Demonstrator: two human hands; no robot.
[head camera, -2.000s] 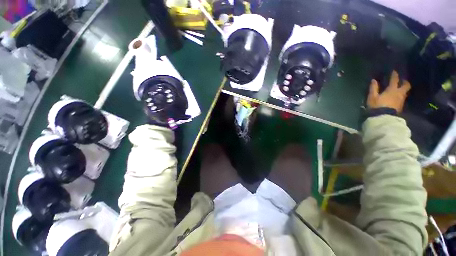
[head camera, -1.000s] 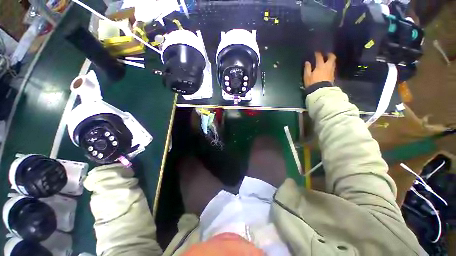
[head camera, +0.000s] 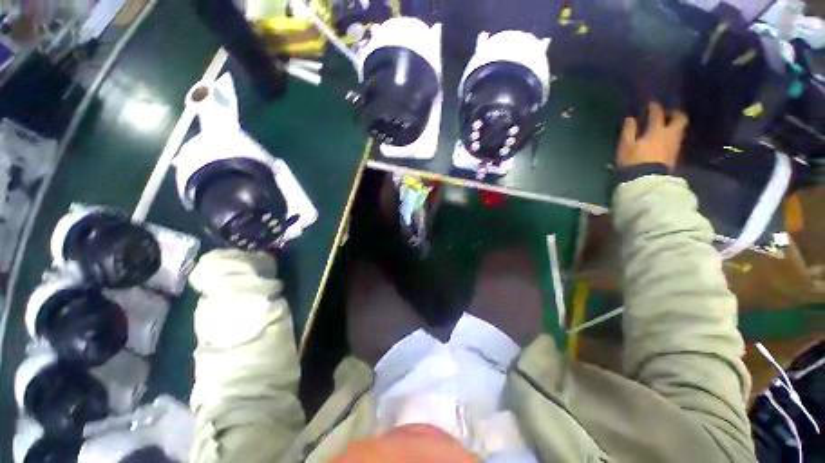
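A PTZ dome camera with a white hood and black ball (head camera: 237, 201) lies at left on the green bench, its round LEDs toward the lower right. My left sleeve ends right below it; the left hand is hidden behind the camera. Two more dome cameras stand at the bench's inner edge: one (head camera: 398, 86) with a plain black ball, one (head camera: 500, 104) with lit LEDs. My right hand (head camera: 653, 140) rests on the dark bench at right, fingers spread; whether a mouse is under it cannot be told.
Several dome cameras (head camera: 81, 325) stand in a column at lower left. A small white roll (head camera: 200, 93) is at upper left, near a black upright block (head camera: 242, 45). A bulky black device (head camera: 724, 72) with a hanging white strip (head camera: 764, 206) is at right. Thin wires (head camera: 413, 206) hang at the bench gap.
The view has swung back and forth. The left camera's ball has turned, so its LEDs now face lower right and look less bright. My right hand stays on the dark bench surface.
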